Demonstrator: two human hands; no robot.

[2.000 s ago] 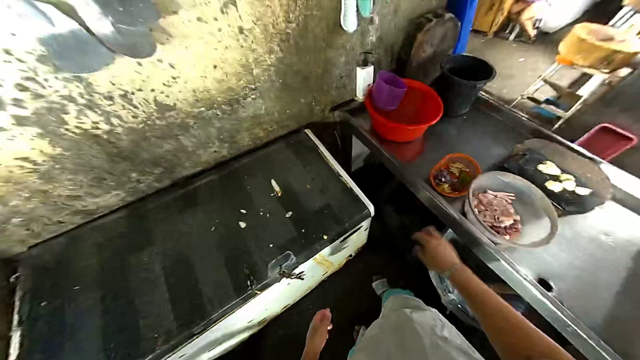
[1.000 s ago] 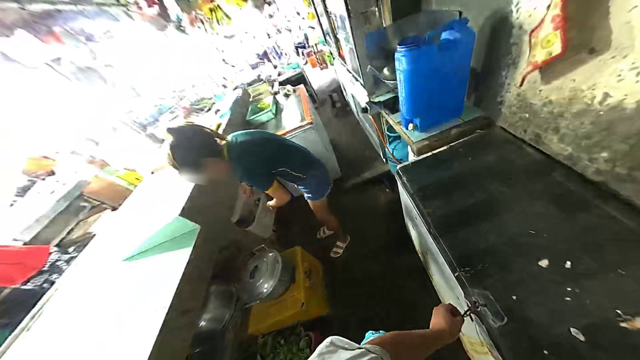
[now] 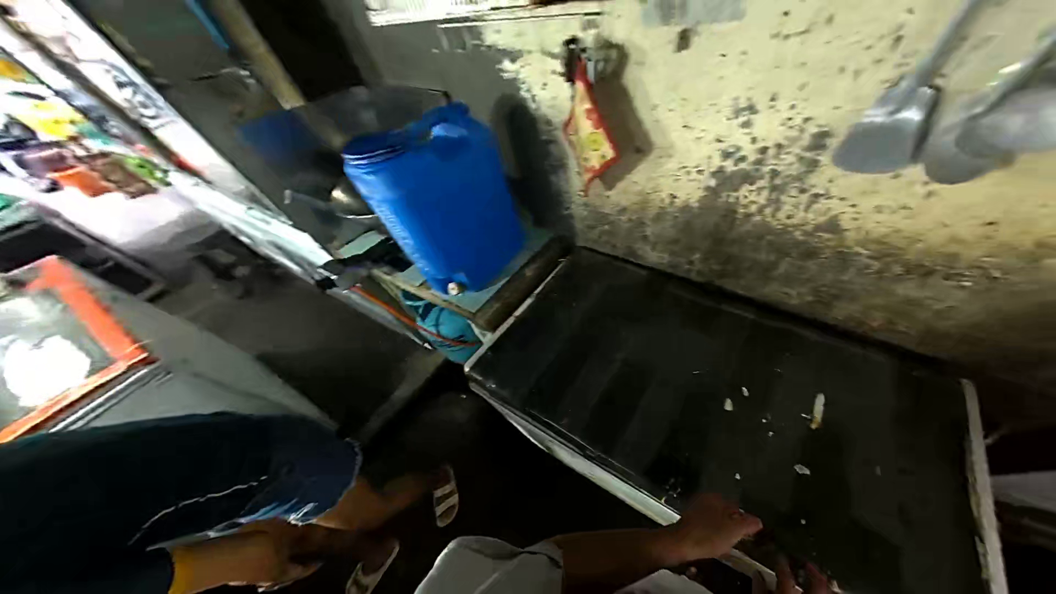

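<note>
My left hand is at the front edge of a black-topped counter or chest, its fingers curled; blur hides whether anything is in them. Just to its right, the fingertips of my right hand show at the bottom edge of the view, over the same edge; the rest of that hand is out of view. Small pale scraps lie scattered on the black top beyond my hands.
A blue plastic water container with a tap stands on a small stand at the left end of the black top. A person in dark blue shorts stands close on my left. Metal turners and a red and yellow cloth hang on the wall.
The view has swung widely. My left hand was at the dark items near the black top's edge one second ago. Both hands are now near that edge, and the person is closer.
</note>
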